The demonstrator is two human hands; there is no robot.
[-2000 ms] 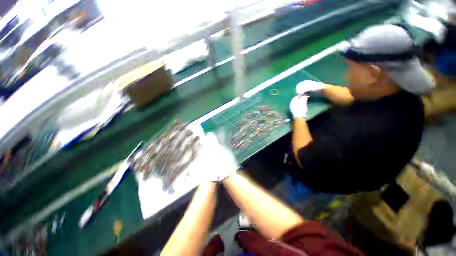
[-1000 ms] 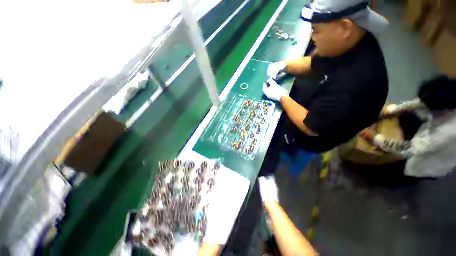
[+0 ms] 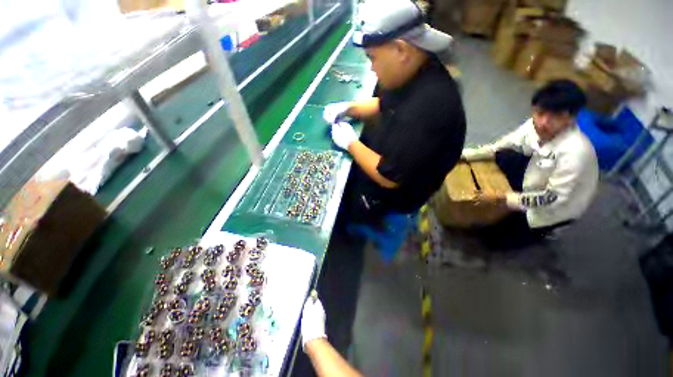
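Many wound stators [image 3: 209, 277] with copper-brown coils stand in rows in a clear blister tray. The tray lies on a white foam board [image 3: 284, 269] on the green bench, at the lower left. Green-blue toned pieces lie among them near the board's lower right. My right hand [image 3: 313, 322], in a white glove, is at the board's right edge, beside the bench edge. A tiny spot shows at its fingertips; whether it holds anything cannot be told. My left hand is not in view.
A co-worker in black [image 3: 413, 125] works at the bench ahead, beside another clear tray of stators [image 3: 308, 185]. A green conveyor belt [image 3: 147, 254] runs left, with a carton [image 3: 63, 235]. Another person [image 3: 564, 169] crouches right, by a floor carton [image 3: 472, 193].
The view has swung right, showing more floor and the crouching person. My right hand has come close to the board's edge. My left hand, partly visible before at the board's bottom, has left view.
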